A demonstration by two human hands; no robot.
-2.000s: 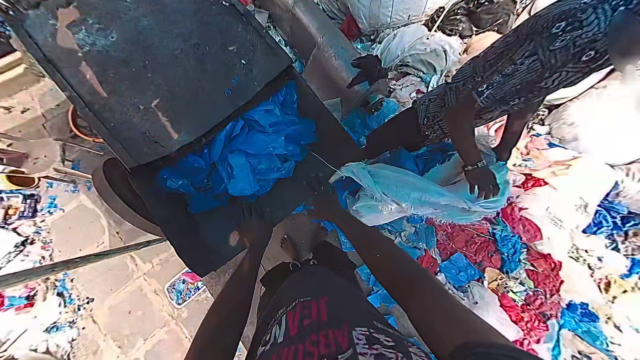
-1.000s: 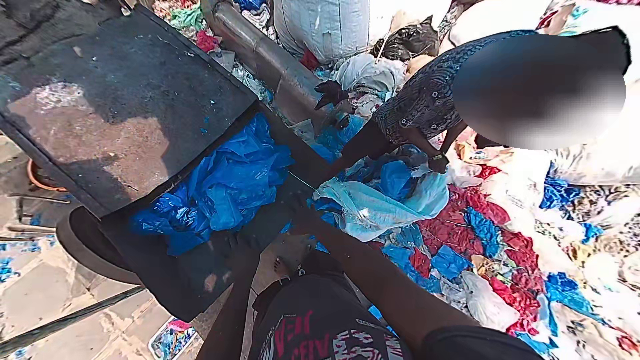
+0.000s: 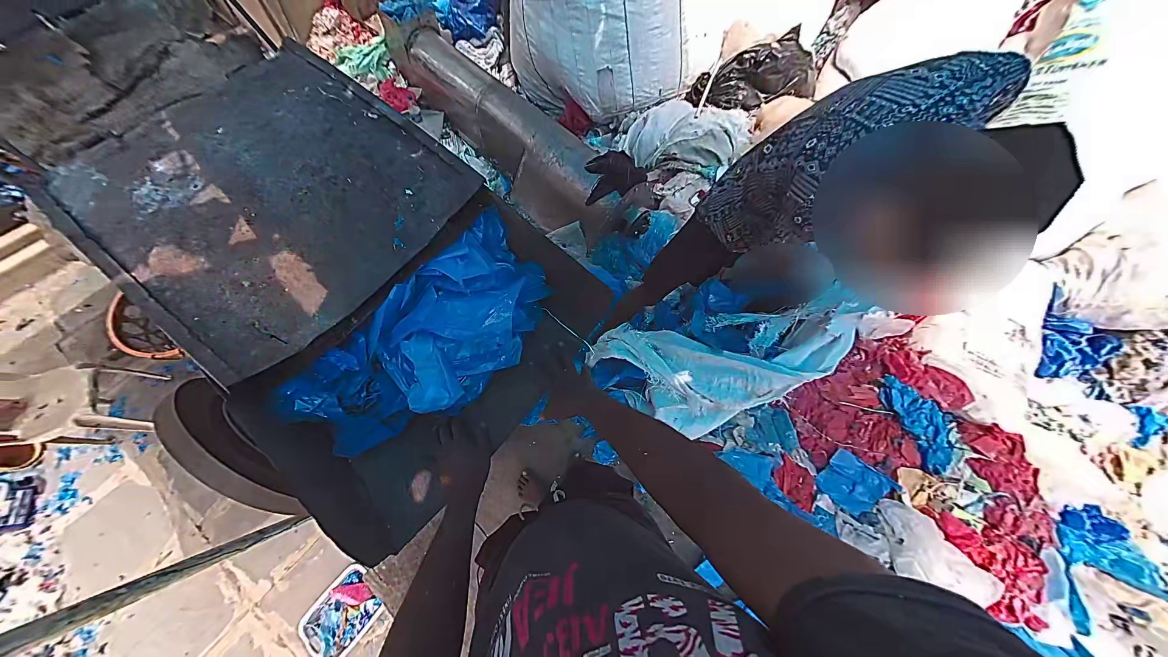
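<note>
Crumpled blue plastic film (image 3: 447, 319) lies in the dark opening of a metal machine, below its sloping black cover (image 3: 274, 192). My left hand (image 3: 464, 452) rests at the near edge of the opening, just below the film; its fingers are in shadow. To the right, my right hand (image 3: 568, 388) touches the same dark edge, beside a pale blue-white woven sack (image 3: 730, 370). No object shows in either hand, and finger detail is hard to make out. A co-worker in a patterned sleeve (image 3: 785, 173) bends over the sack, which has blue film about it.
Red and blue plastic scraps (image 3: 867, 411) cover the ground at right. A large white sack (image 3: 598, 55) stands behind a metal pipe (image 3: 502, 119). A dark pulley wheel (image 3: 224, 447) juts out at left, over a long bar (image 3: 155, 579). A small tray of scraps (image 3: 342, 613) sits on the paving.
The co-worker has bent lower over the woven sack, and the sack's shape has changed, with blue film now showing in it. My hands remain at the edge of the opening.
</note>
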